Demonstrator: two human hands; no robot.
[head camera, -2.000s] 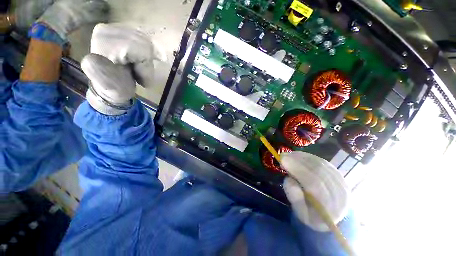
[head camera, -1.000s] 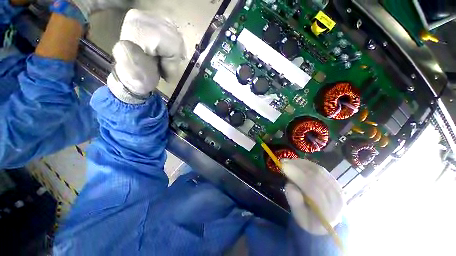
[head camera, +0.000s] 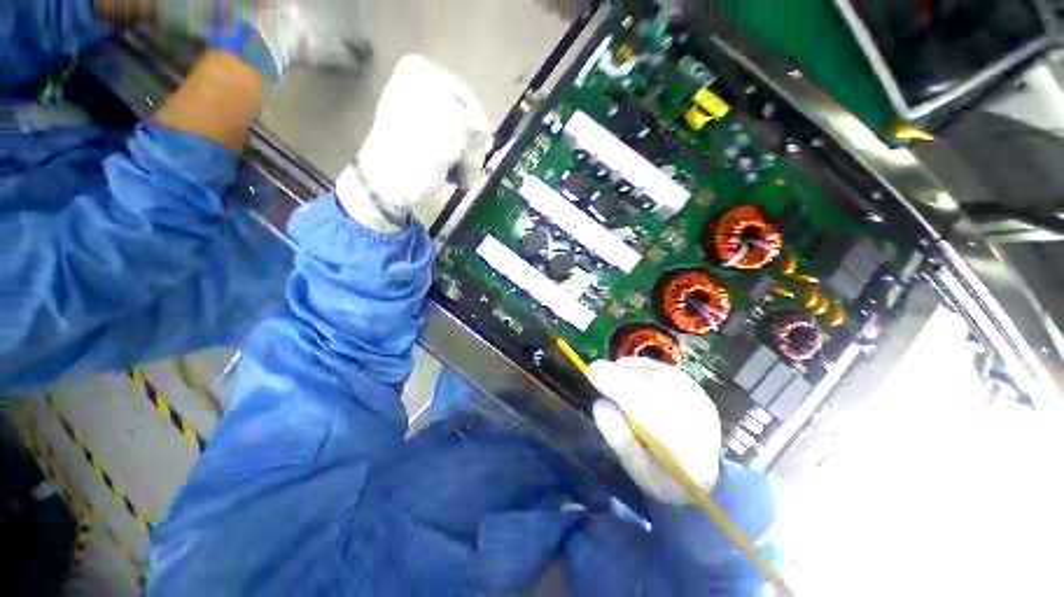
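A green circuit board (head camera: 653, 262) full of parts lies in a dark carrier (head camera: 519, 338). It bears white bars (head camera: 578, 222), copper-red ring coils (head camera: 697, 301) and a yellow block (head camera: 706, 109). My right hand (head camera: 665, 426), in a white glove, holds a thin yellow stick (head camera: 688, 478). The stick's tip is over the board's near edge, left of the nearest coil; contact cannot be told. My left hand (head camera: 420, 134), in a white glove, is curled closed beside the carrier's left edge. Its fingertips are hidden, and I see nothing in it.
Another person's blue sleeve (head camera: 128, 222) and gloved hand (head camera: 315, 37) are at the upper left. A pale grey surface (head camera: 467, 35) lies beyond my left hand. A green mat (head camera: 764, 29) and a dark tray-like object (head camera: 945, 47) are at the upper right. Glare whitens the lower right.
The view has shifted and the board looks smaller. The stick's tip has moved from beside the white bars to the board's near edge. My left hand is nearer the carrier's left edge.
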